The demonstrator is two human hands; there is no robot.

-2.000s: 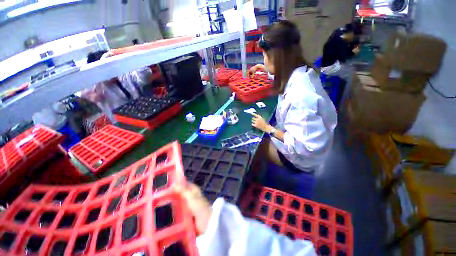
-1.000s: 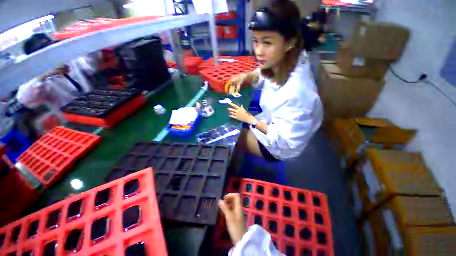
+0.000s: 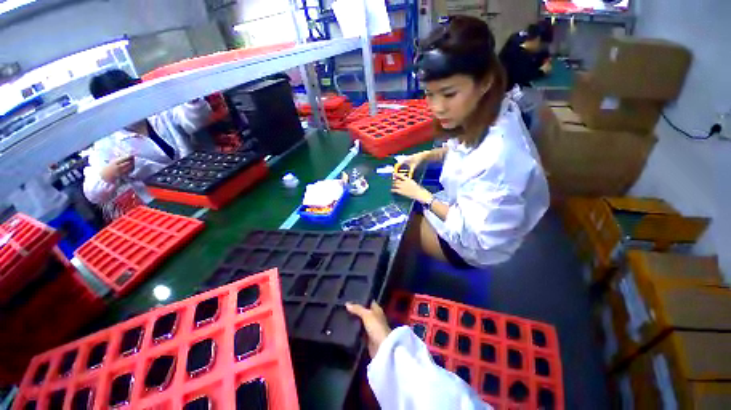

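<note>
My right hand (image 3: 370,322) is at the near right corner of the black foam tray (image 3: 327,316). A fingertip lies on the tray's top edge, and the other fingers are partly hidden at its side. No watch shows in the pockets that can be made out. A red foam tray (image 3: 224,307) lies tilted at the lower left, its pockets holding black watch units (image 3: 200,356). Another red foam tray with black units (image 3: 482,335) is right of my hand, lower than the black tray. My left hand is out of the picture.
A person in a white smock (image 3: 505,180) sits beyond the black tray. A blue parts bin (image 3: 314,216) and a silvery blister tray (image 3: 375,218) lie on the green bench. A grey shelf (image 3: 200,84) crosses above. Cardboard boxes (image 3: 681,320) stand at right.
My right hand was at the near red tray's edge, then raised beside the black tray's corner; now it touches that corner. The camera view has swung right, then slightly back left.
</note>
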